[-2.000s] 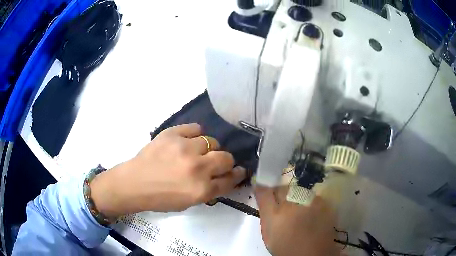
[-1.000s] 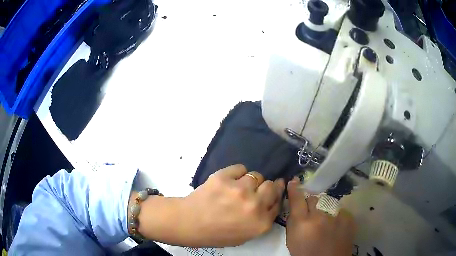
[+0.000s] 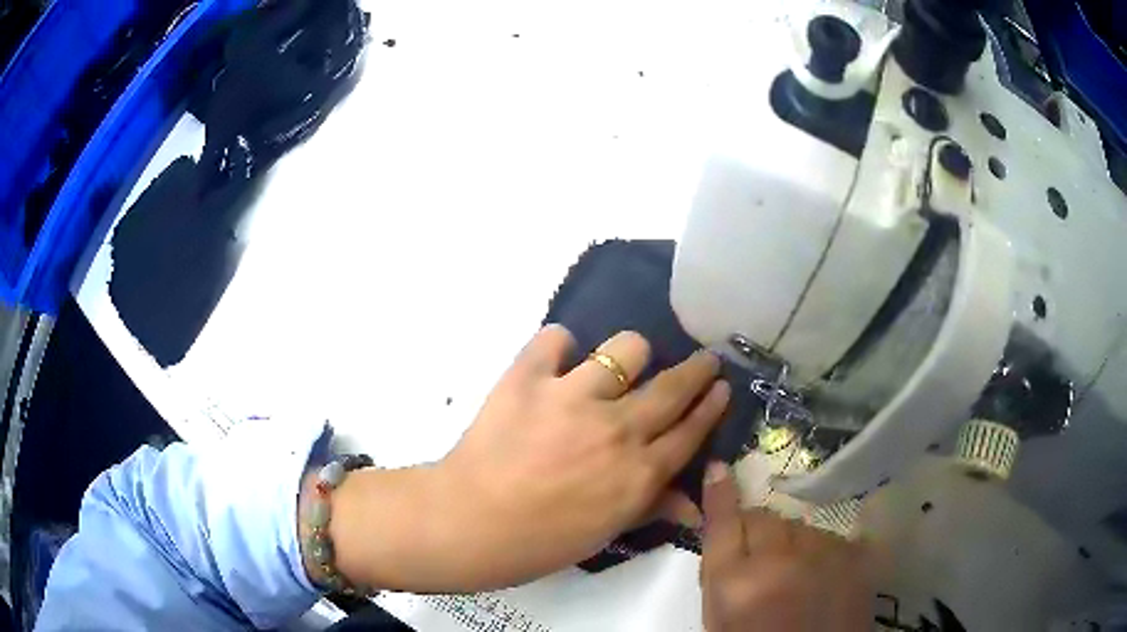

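A black fabric panel [image 3: 624, 290] lies flat on the white table, its right part running under the sewing machine head [image 3: 772, 235] near the needle area. My left hand [image 3: 531, 457], with a ring and a beaded bracelet, lies on the panel with its fingers spread towards the needle. My right hand [image 3: 785, 568] is at the panel's near right edge, cut off by the bottom of the picture, one finger pointing up beside the presser foot area. A dark strip shows under my left hand's near side. The needle and the stitching point cannot be made out clearly.
A black bundle with pale glints [image 3: 278, 80] and a flat black panel stack [image 3: 173, 266] lie at the table's far left. A blue crate [image 3: 93, 161] stands beyond them. Part of the black thread snips [image 3: 933, 614] shows at the bottom right. Ruler markings run along the near edge.
The machine and hands appear further right than two seconds ago as the view shifts. My left hand's bent fingers have spread out over the panel. The panel's visible outline has turned.
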